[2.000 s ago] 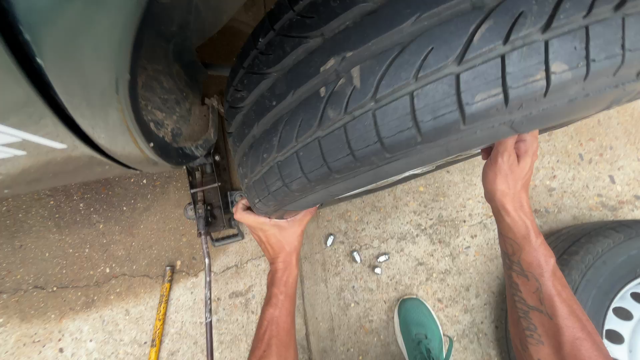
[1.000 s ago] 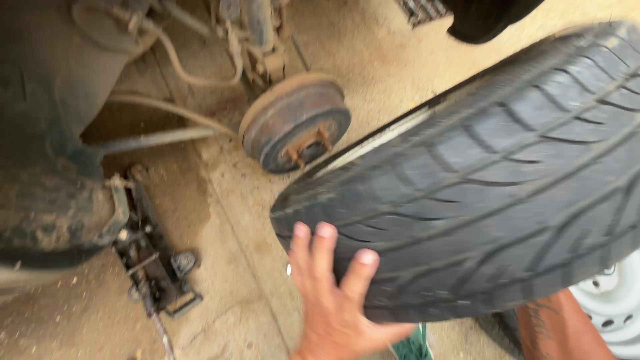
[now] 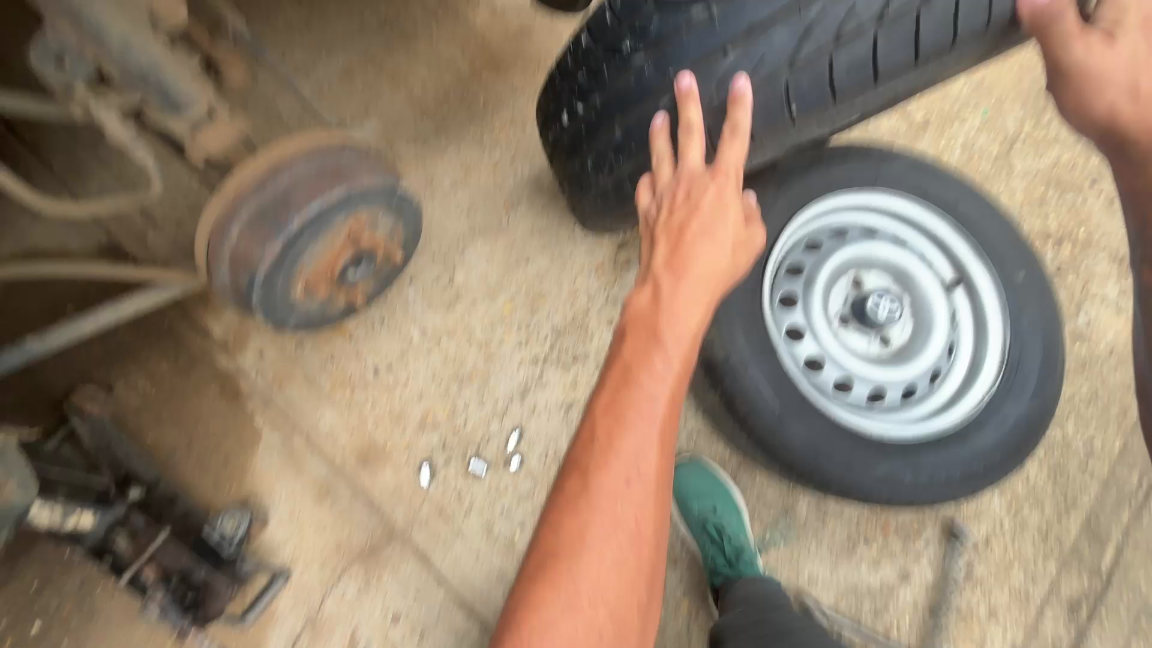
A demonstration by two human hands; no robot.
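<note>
At the top right, a black car tire point(image 3: 810, 72) stands on its tread, partly out of view. My left hand point(image 3: 697, 198) has its fingers spread over the tread near the left end; whether they touch it is unclear. At the upper right edge, my right hand point(image 3: 1080, 63) is at the tire's other side, its fingers partly cut off. The bare wheel hub with its rusty brake drum point(image 3: 310, 229) is at the left, apart from the tire. Several lug nuts point(image 3: 477, 466) lie on the concrete between the hub and my left forearm.
A second wheel with a silver steel rim point(image 3: 886, 315) lies flat at the right, beside my green shoe point(image 3: 715, 517). A floor jack point(image 3: 162, 540) stands at the lower left. A blurred metal bar point(image 3: 945, 580) lies at the lower right.
The tire has come away from beside the car and moved right, past the hub, which now shows uncovered. My left hand has spread its fingers. The view has swung right.
</note>
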